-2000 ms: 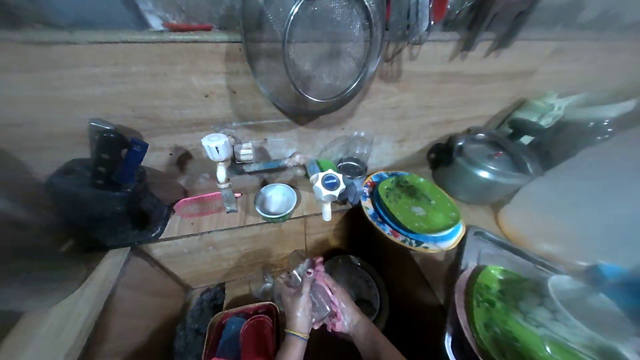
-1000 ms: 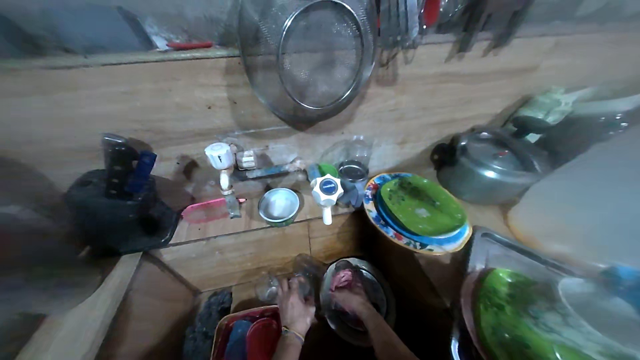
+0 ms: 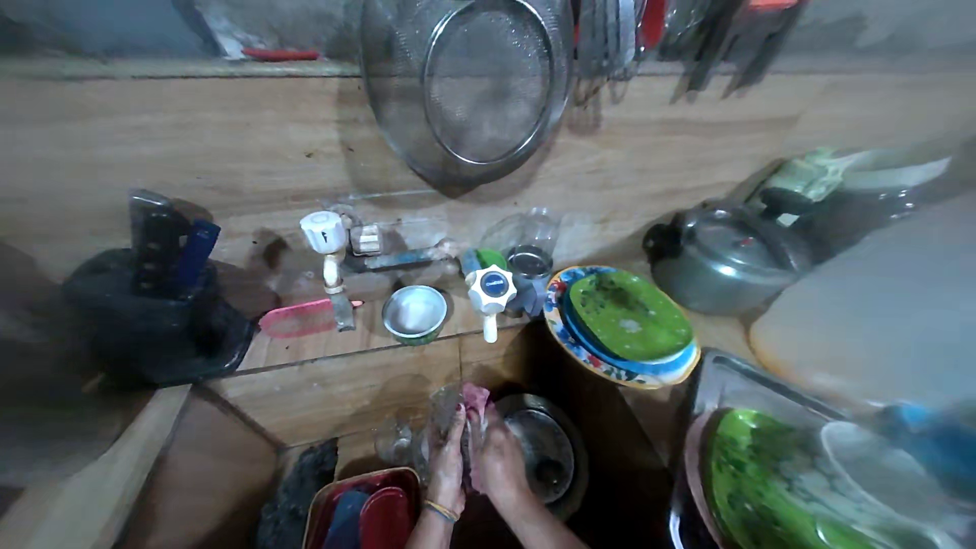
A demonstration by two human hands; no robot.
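Down in the sink, my left hand is closed round a clear drinking glass. My right hand presses a pink cloth against the glass from the right. Another clear glass stands just left of my left hand. A round metal bowl lies to the right of my hands, with something dark inside. Below left is a red-rimmed container with red and blue items. My fingers partly hide the held glass.
Two white-handled taps and a small metal bowl line the ledge. Stacked plates, a pressure cooker and a metal tray stand right. A black knife holder stands left; a large strainer hangs above.
One second ago my right hand was in the metal bowl with the pink cloth and my left was at the glasses. Now both hands are together on a glass with the cloth.
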